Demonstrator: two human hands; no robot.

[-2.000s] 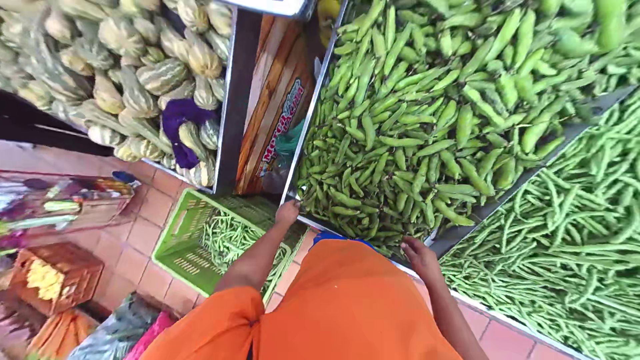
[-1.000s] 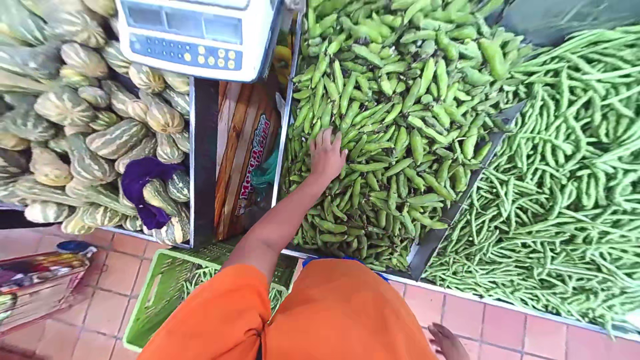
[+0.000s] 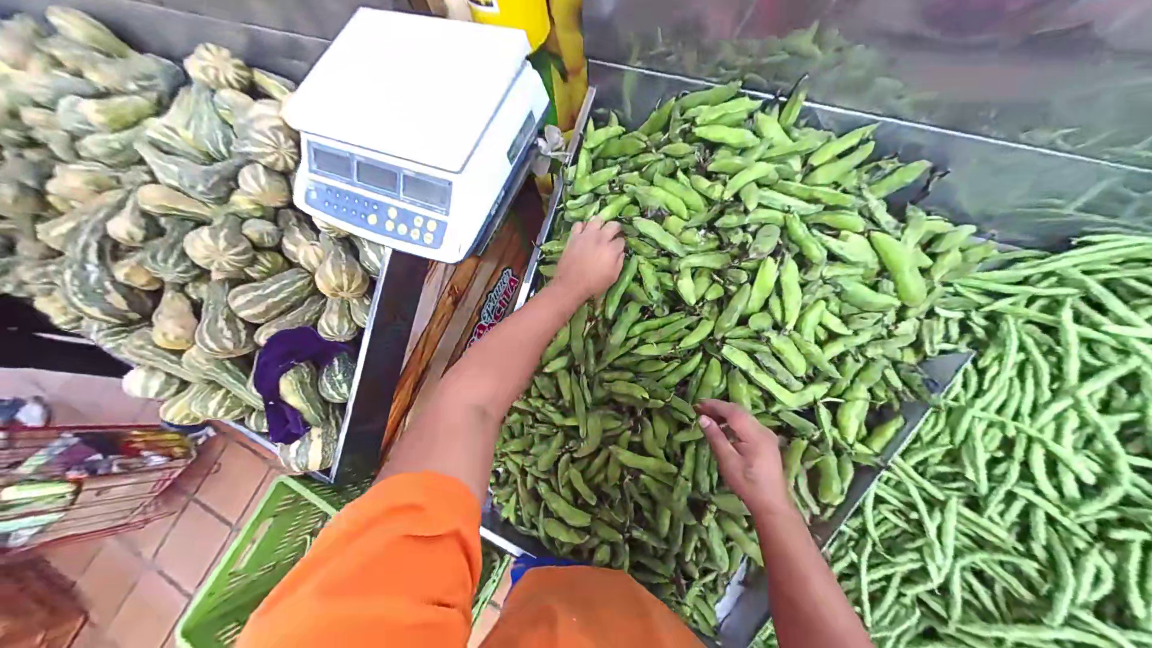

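Broad bean pods point(image 3: 720, 297) fill a metal bin between a scale and a heap of long green beans. My left hand point(image 3: 591, 258) lies on the pods by the bin's left wall, fingertips down among them; whether it grips any is not clear. Lower right, my right hand point(image 3: 740, 445) hovers at the pods with thumb and forefinger near one another, and I cannot tell whether a pod is between them. Pods near my left hand are bright green, while those in the lower part of the bin look smaller and darker.
A white electronic scale point(image 3: 396, 117) stands left of the bin, over a wooden panel. Striped squashes point(image 3: 225, 252) with a purple cloth point(image 3: 286, 378) fill the left display. Green beans point(image 3: 1017, 450) lie beyond a metal divider point(image 3: 900, 441). A green plastic crate point(image 3: 261, 558) and a wire basket point(image 3: 99, 486) are below left.
My right hand has come up from beside the bin's front edge onto the pods. My left hand, at the front left corner two seconds ago, is now farther back on the pods. The view has shifted.
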